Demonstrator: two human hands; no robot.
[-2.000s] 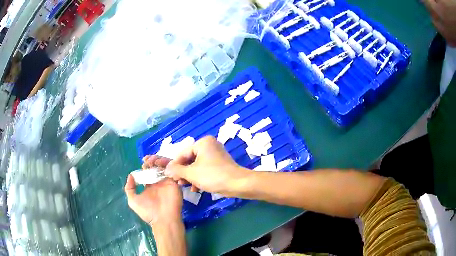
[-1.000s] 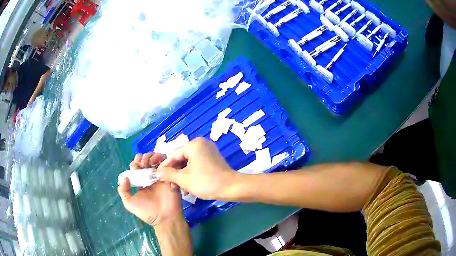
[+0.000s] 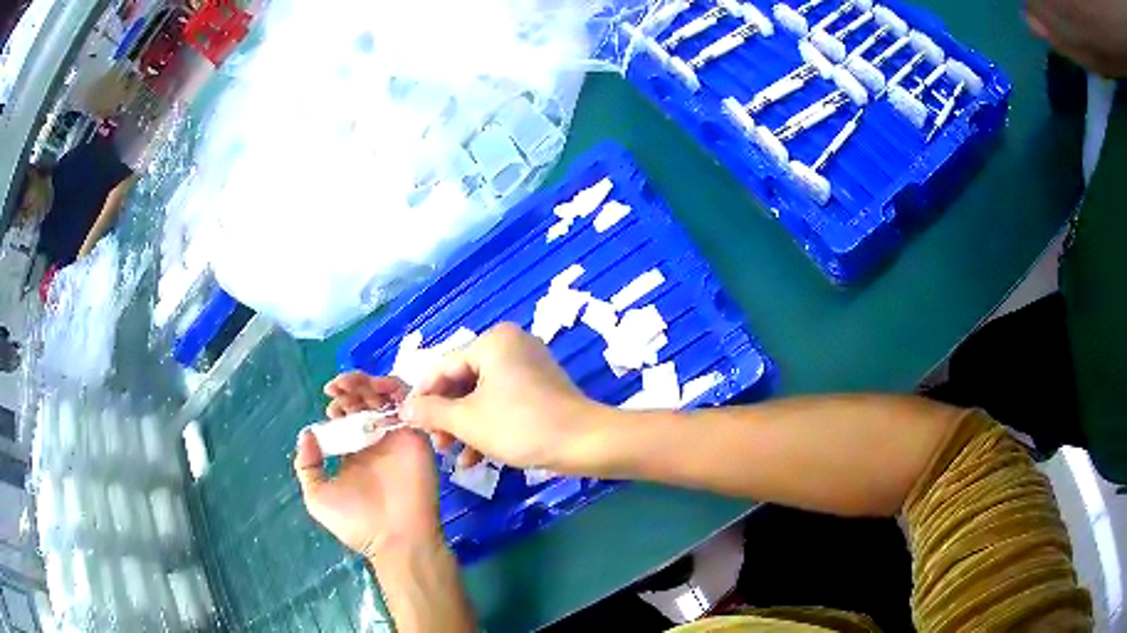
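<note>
My left hand (image 3: 377, 482) is palm up over the left edge of the near blue tray (image 3: 494, 291) and holds a white housing (image 3: 346, 433) between thumb and fingers. My right hand (image 3: 501, 396) pinches at the housing's right end, where a small, thin part shows between the fingertips; I cannot tell what it is. Small white pieces (image 3: 633, 334) lie scattered in the near blue tray, partly hidden by my right hand and forearm.
A large clear bag (image 3: 358, 161) of pale parts lies behind the tray. Another blue tray (image 3: 853, 235) with rows of T-shaped parts stands at upper right. Clear blister trays (image 3: 111, 507) are at left. Another person's hand (image 3: 1088, 31) shows at upper right, and a person in dark clothing (image 3: 80, 198) at upper left.
Both hands stay together at the housing. The housing's right end shows a little more between the fingers. The whole view has shifted slightly.
</note>
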